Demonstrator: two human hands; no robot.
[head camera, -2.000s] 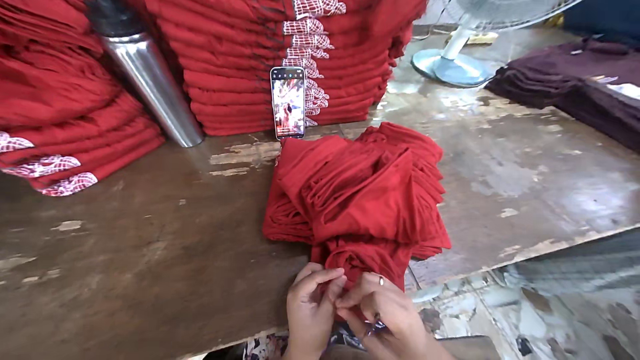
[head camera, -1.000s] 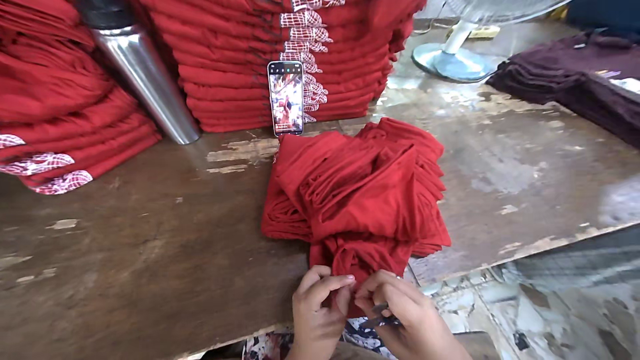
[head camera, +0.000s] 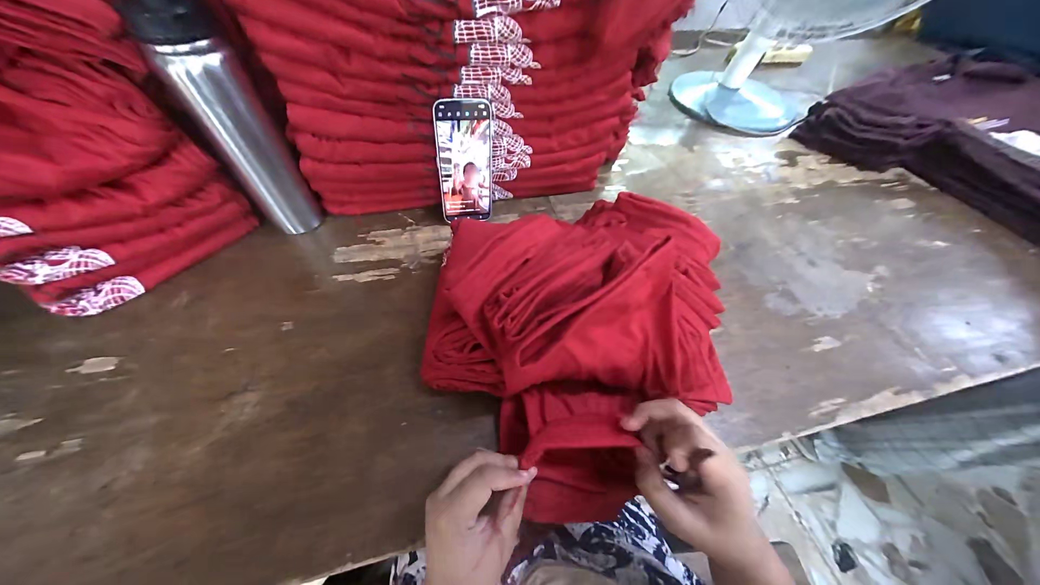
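Observation:
A heap of folded red cloth garments (head camera: 585, 309) lies on the wooden table (head camera: 244, 406). One red garment (head camera: 577, 487) hangs from the heap over the near edge, its hemmed opening spread. My left hand (head camera: 479, 508) pinches the left side of this hem between thumb and fingers. At the right side of the opening, my right hand (head camera: 691, 479) has its fingertips on the fabric. A small dark tool, perhaps thread snips, sits partly hidden in the palm of that hand.
Behind the heap, a smartphone (head camera: 465, 162) leans on a tall stack of red garments (head camera: 366, 122). A steel bottle (head camera: 236, 130) and another red stack (head camera: 106, 187) are at the left. At the back right are a fan's base (head camera: 735, 101) and dark purple garments (head camera: 902, 122).
My hands were close together on the hanging cloth; they are now farther apart, with the hem opened between them. The heap on the table has kept its place.

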